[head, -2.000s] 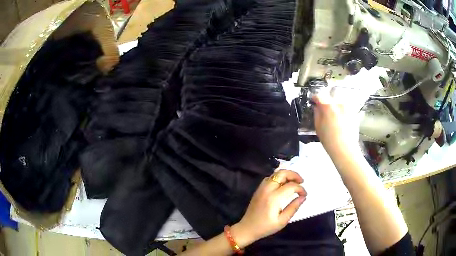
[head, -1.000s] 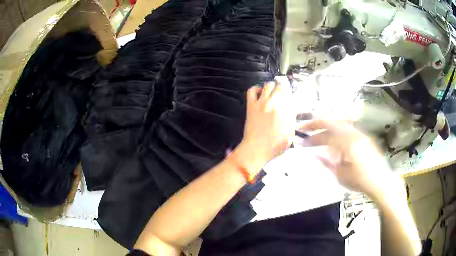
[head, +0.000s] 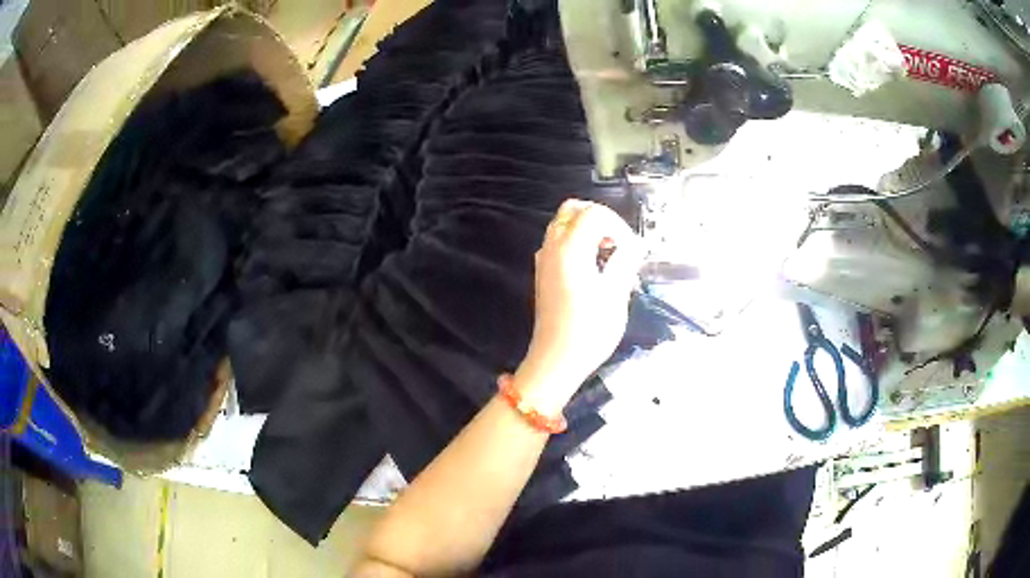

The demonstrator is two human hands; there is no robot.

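Observation:
The industrial sewing machine (head: 745, 85) stands at the upper right, its needle area washed out by bright light. My left hand (head: 587, 271), with an orange bracelet at the wrist, is beside the needle area at the edge of the black panels. Its fingertips are curled and overexposed, so I cannot tell whether they hold anything. The row of ribbed, overlapping black panels (head: 486, 215) lies left of the machine. Small dark corners stick out under my wrist. Scissors (head: 830, 390) with blue handle loops lie on the table right of my hand. My right hand is not in view.
A brown carton (head: 113, 124) with a curved rim stands at the left and holds loose black panels (head: 147, 282). A blue object (head: 51, 423) is below it at the left edge. The white table's (head: 700, 435) front edge curves across the bottom. A pale tube crosses the machine's front.
My right hand has left the picture. The scissors now show on the table at the right. My left hand stays near the needle area. The view has shifted, and the machine looks larger.

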